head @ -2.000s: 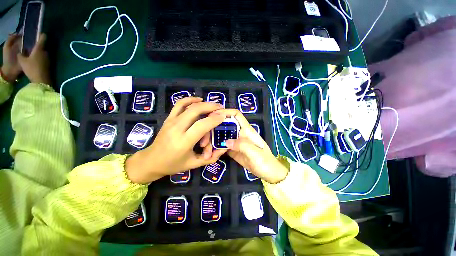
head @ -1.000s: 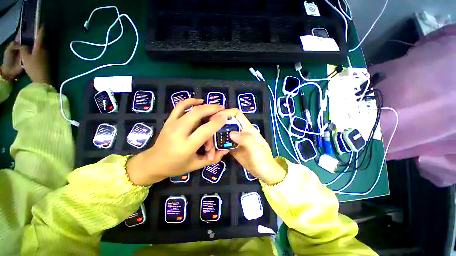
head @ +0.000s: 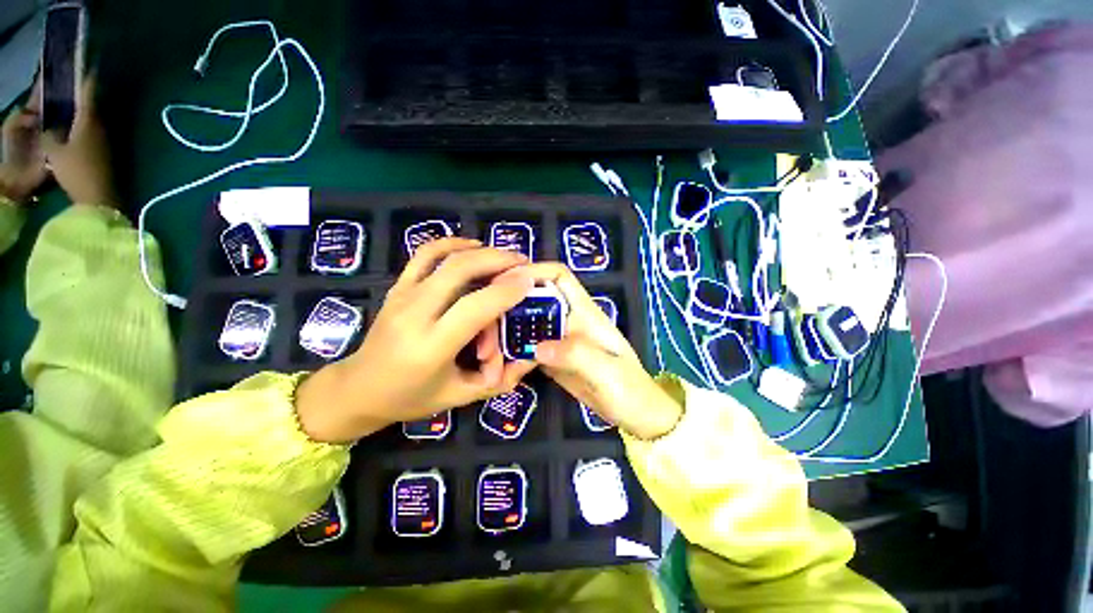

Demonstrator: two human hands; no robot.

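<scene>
A smartwatch (head: pixel 532 327) with a lit keypad-like screen is held up between my two hands above the front foam tray (head: pixel 288 570). My left hand (head: pixel 422 333) grips it from the left side. My right hand (head: pixel 596 359) is at its right side, with the thumb at the lower edge of the screen. The black tray holds several more watches in its pockets, most with lit text. One at the lower right (head: pixel 599 492) shows a plain white face. My hands and sleeves hide some pockets.
A rear black foam tray (head: pixel 479 126) lies beyond. At the right are loose watches, a cable tangle and a white block (head: pixel 833 246). A white cable (head: pixel 314 108) lies at the back left. A neighbour holds a smartphone (head: pixel 60 72). A person in pink (head: pixel 995 204) is at the right.
My right thumb has moved over the watch screen and back down to its lower edge. The neighbour's phone has shifted. The whole view has moved slightly.
</scene>
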